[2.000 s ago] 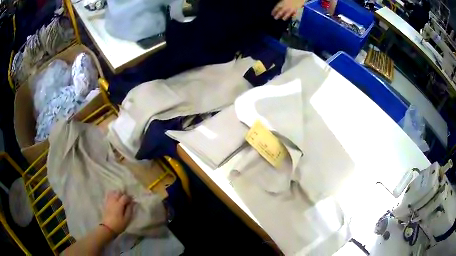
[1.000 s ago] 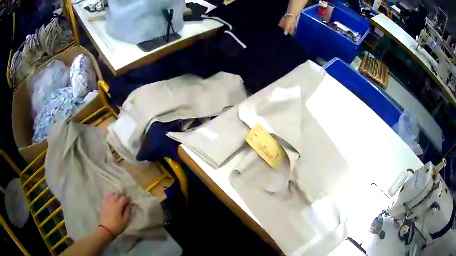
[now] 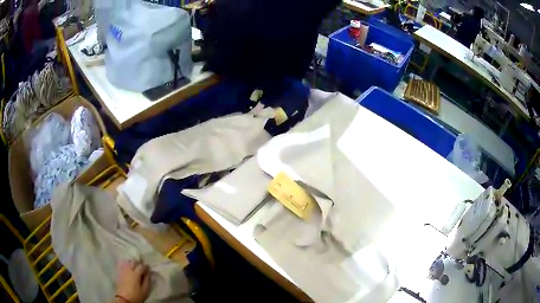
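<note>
My left hand [image 3: 133, 281] is at the bottom left, partly cut off by the frame edge, a red string at its wrist. It lies on a limp grey-beige garment panel [image 3: 89, 237] draped over a yellow cart. Whether the fingers grip the cloth cannot be told. My right hand is out of the picture. More grey-beige panels [image 3: 361, 195] lie on the white machine table [image 3: 414, 160], with a yellow bundle ticket [image 3: 291, 196] on top. Another grey-beige piece [image 3: 189, 145] bridges the cart and the table.
The white sewing machine [image 3: 488, 228] stands at the right. A person in dark clothing [image 3: 266, 41] is beyond the table beside navy cloth. A covered machine [image 3: 148, 47] stands on another table. Blue bins [image 3: 370, 62] are behind. A cardboard box [image 3: 21, 177] of plastic-wrapped pieces is at the left.
The view has tilted up, so my left hand and the tables sit lower. The person beyond the table has moved, hiding the dark cloth and white cords; their hand is out of sight.
</note>
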